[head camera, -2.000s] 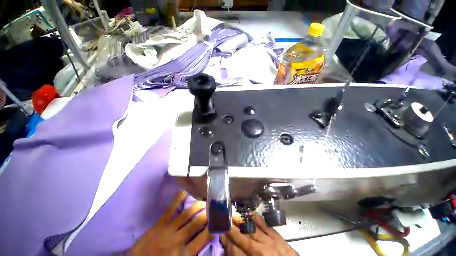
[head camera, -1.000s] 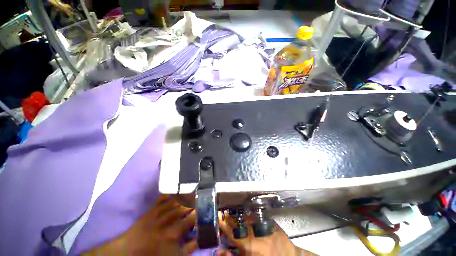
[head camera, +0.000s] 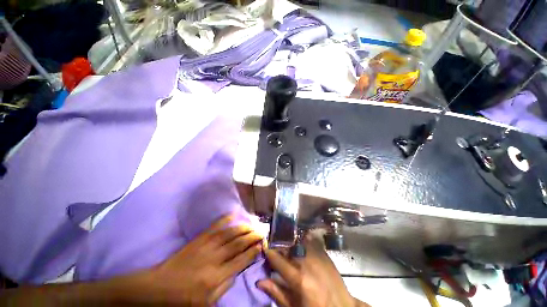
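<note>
Light purple cloth (head camera: 198, 198) lies under the left end of the sewing machine head (head camera: 360, 162), folded and bunched near the needle area. My left hand (head camera: 210, 258) lies on the cloth, fingers together and pointing at the needle area. My right hand (head camera: 306, 273) is just right of it, below the metal lever cover (head camera: 283, 216); its fingers are bent at the cloth's edge, thumb towards the cloth. The presser foot and needle are hidden. Whether either hand pinches the cloth is unclear.
A wide purple panel (head camera: 96, 138) spreads at the left. A bundle of purple and white pieces (head camera: 258, 57) and a yellow-capped bottle (head camera: 396, 75) stand behind the machine. Scissors (head camera: 447, 279) lie under the arm at the lower right. A red item (head camera: 77, 73) is at the far left.
The view has shifted, so the machine sits further right and higher. More cloth and more of both hands now show. The cloth by my left hand has bunched into a rounded fold.
</note>
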